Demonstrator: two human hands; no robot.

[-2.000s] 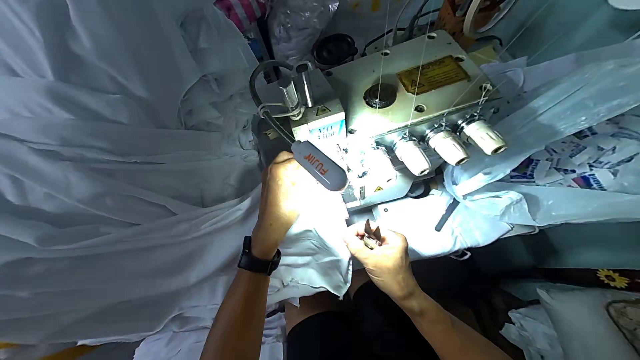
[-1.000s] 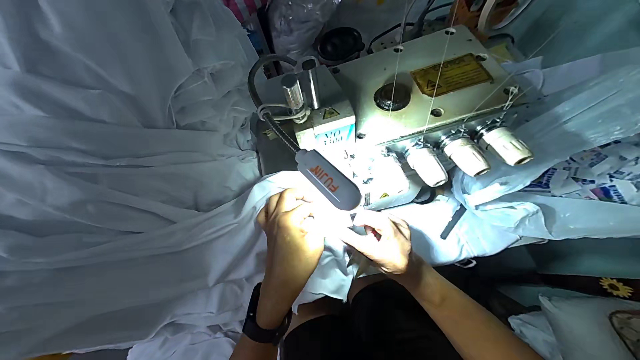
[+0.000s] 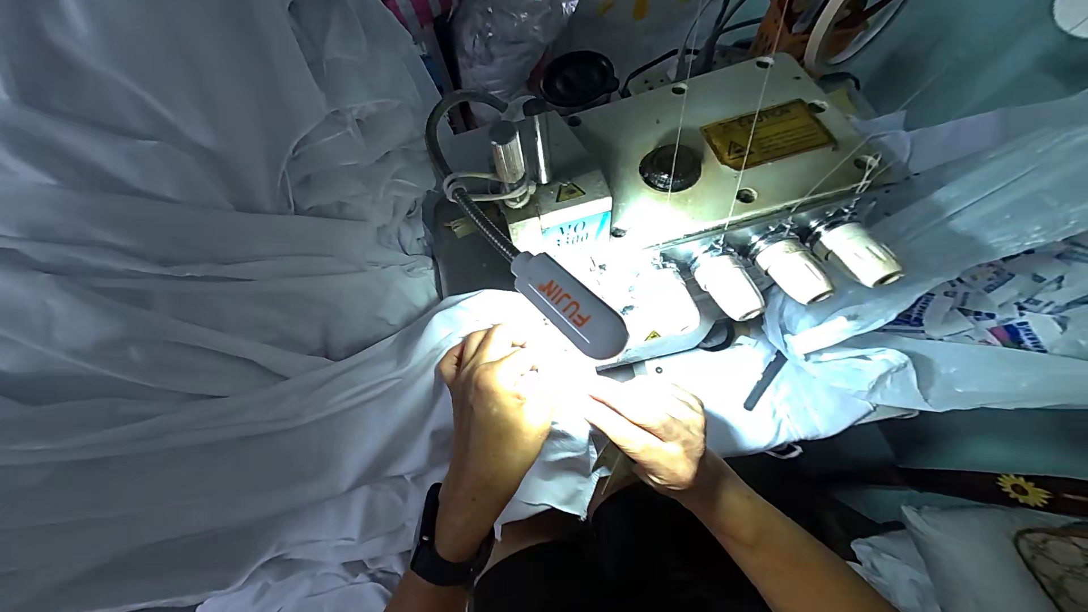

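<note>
White fabric runs from the left up to the front of an overlock sewing machine. My left hand, with a black watch on the wrist, is closed on the fabric below the lamp head. My right hand is beside it, thumb and finger pinching the fabric edge in the glare; something thin shows under its palm, too unclear to name. A grey lamp head on a flexible neck hangs over the needle area, which the lamp and bright light hide.
Tension knobs with threads line the machine's front. At the right a clear plastic bag holds many printed labels. A black round dish and a plastic bag are behind the machine. A white cushion lies at lower right.
Two seconds ago my right hand showed small dark thread snips; they are no longer plainly visible. My left hand has moved down from the lamp, and both hands are now close together at the fabric.
</note>
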